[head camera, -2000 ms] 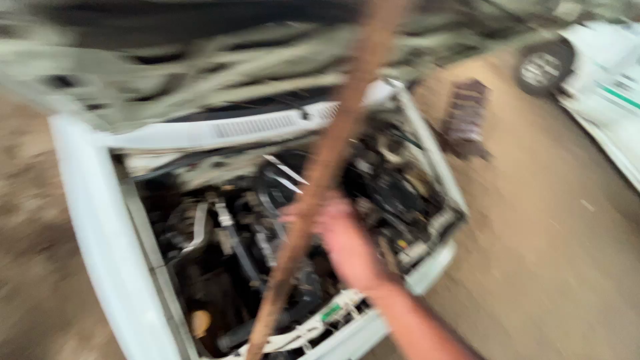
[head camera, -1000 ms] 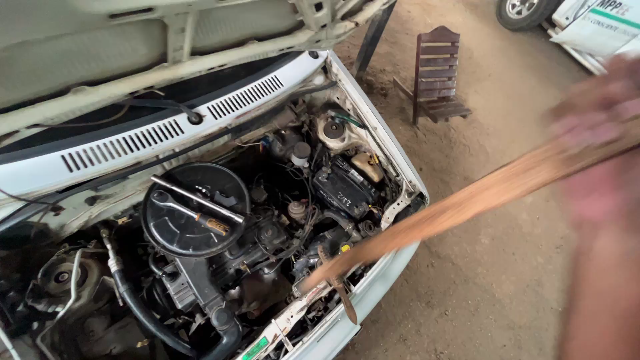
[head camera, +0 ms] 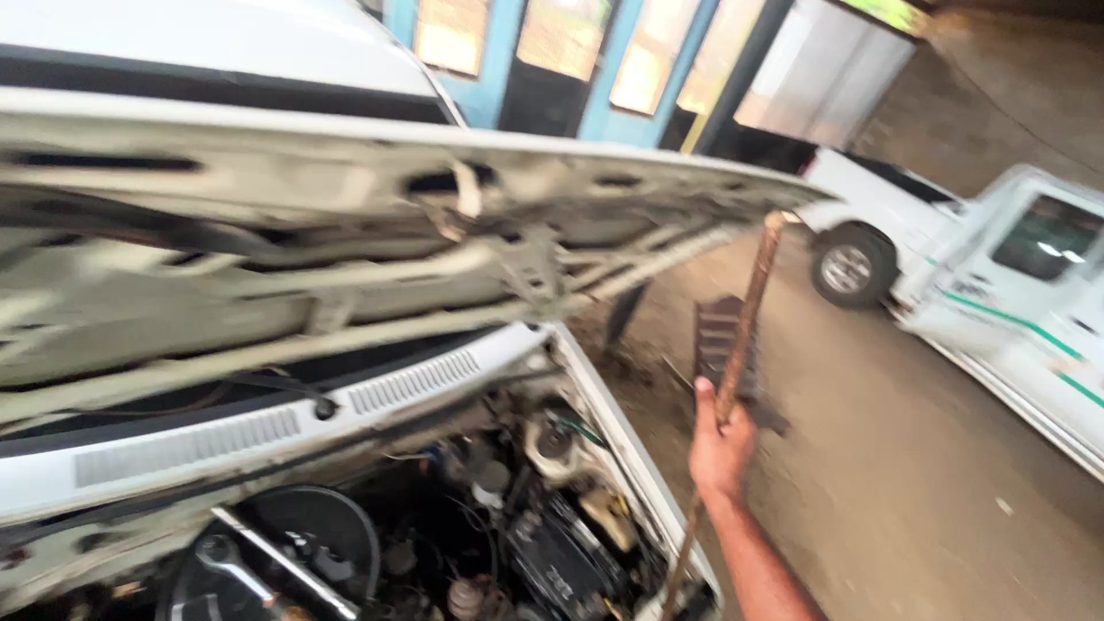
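My right hand [head camera: 723,444] grips a long wooden stick [head camera: 749,323] that stands nearly upright at the right edge of the engine bay. The stick's top meets the underside of the raised car hood [head camera: 414,285] near its front corner; whether it bears the hood's weight I cannot tell. Its lower part runs down by the white fender [head camera: 621,431]. On the round black air cleaner housing [head camera: 345,517] at the lower left lie a combination wrench [head camera: 237,569] and a long metal bar [head camera: 285,561]. The car battery [head camera: 565,552] sits to their right. My left hand is out of view.
A dark wooden chair [head camera: 714,332] stands on the dirt floor beyond the fender. At the right is a white pickup truck [head camera: 975,259] with green stripes. Behind the hood are a light blue wall [head camera: 492,95] and a dark post [head camera: 750,69].
The stick has gone from slanting low across the front of the engine bay to nearly upright, its top now at the hood. The view has tilted up.
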